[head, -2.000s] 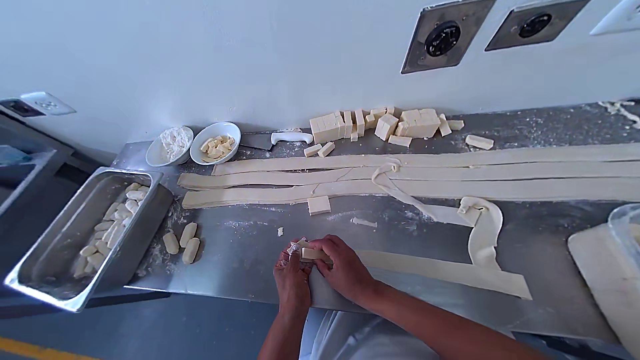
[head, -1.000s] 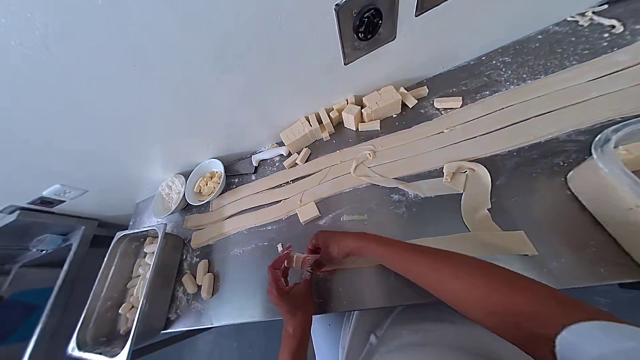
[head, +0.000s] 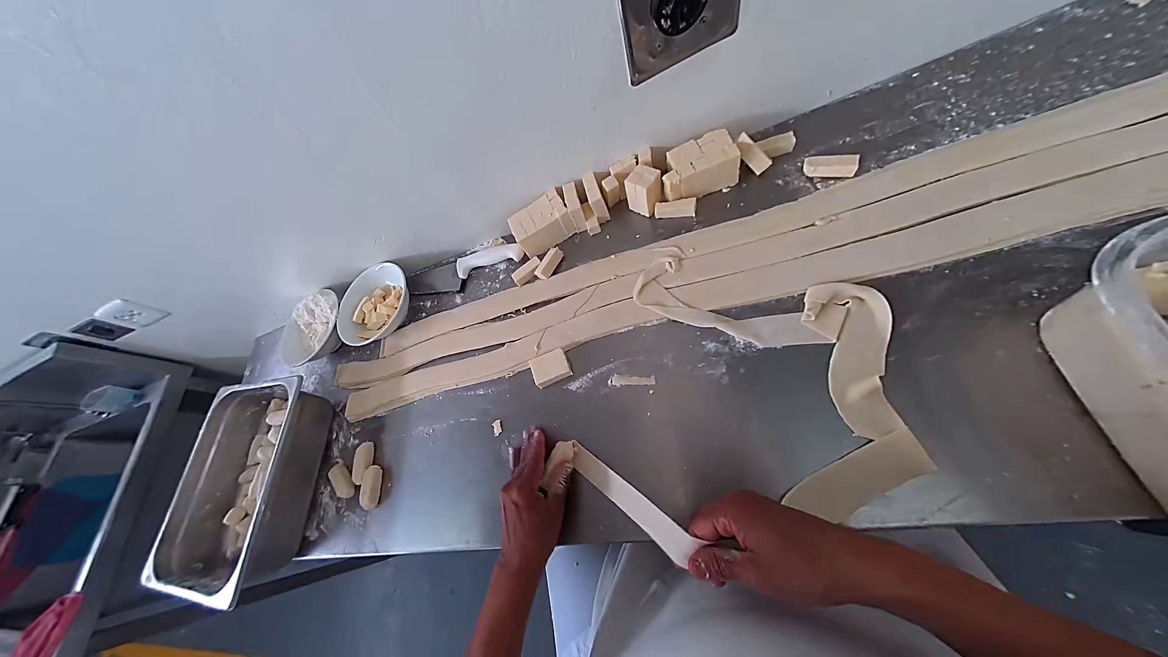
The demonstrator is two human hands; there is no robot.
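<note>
My left hand [head: 532, 502] holds a piece wrapped in dough [head: 559, 464] at the table's near edge. From that piece a narrow dough strip [head: 634, 504] runs, stretched, down to my right hand [head: 753, 547], whose fingers pinch it. A wider dough strip [head: 862, 388] lies folded and curved beyond my right hand. Three long dough strips [head: 730, 265] cross the metal table. A pale block [head: 550, 368], which looks like cheese, sits against their near edge. More cut blocks [head: 703, 164] stand by the wall. Several wrapped rolls [head: 370, 486] rest left of my left hand.
A deep metal pan [head: 292, 474] with several rolls is at the left. A bowl of white powder [head: 312, 328], a bowl of small pieces [head: 373, 304] and a white-handled knife [head: 488, 259] lie near the wall. A clear plastic container [head: 1127, 292] is at the right edge.
My right hand has moved right, away from my left hand, and a dough strip now spans between them. The view has turned and shifted.
</note>
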